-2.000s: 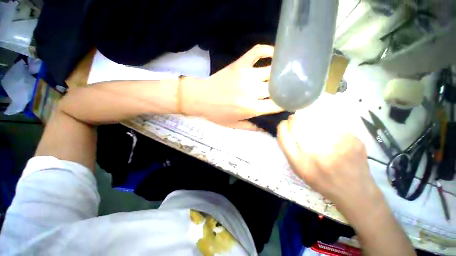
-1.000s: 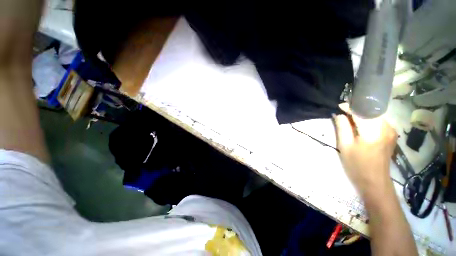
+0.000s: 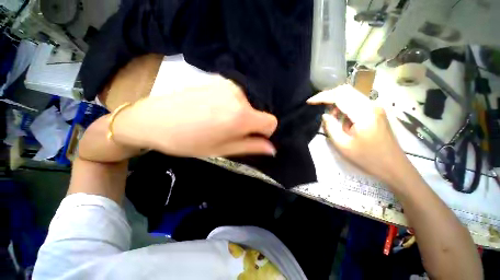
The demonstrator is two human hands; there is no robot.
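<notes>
A large black garment piece covers the table behind my hands and reaches down over its front edge. My left hand is above the cloth's left side, back of the hand up, with fingertips close together; whether cloth is between them is hidden. My right hand is at the cloth's right edge, its index fingertip against the cloth and its thumb apart from it. A small dark patch shows between its fingers, too unclear to name. A translucent grey tube stands just above my right hand, beside a tan block.
Black-handled shears lie open right of my right hand. A cream tape roll and a black scrap lie behind them. The white table's worn front edge runs below my hands. A red item shows under it.
My left hand has come back into view over the cloth. The cloth now reaches the table's front edge. The view has shifted, and my right hand's index finger is extended to the cloth.
</notes>
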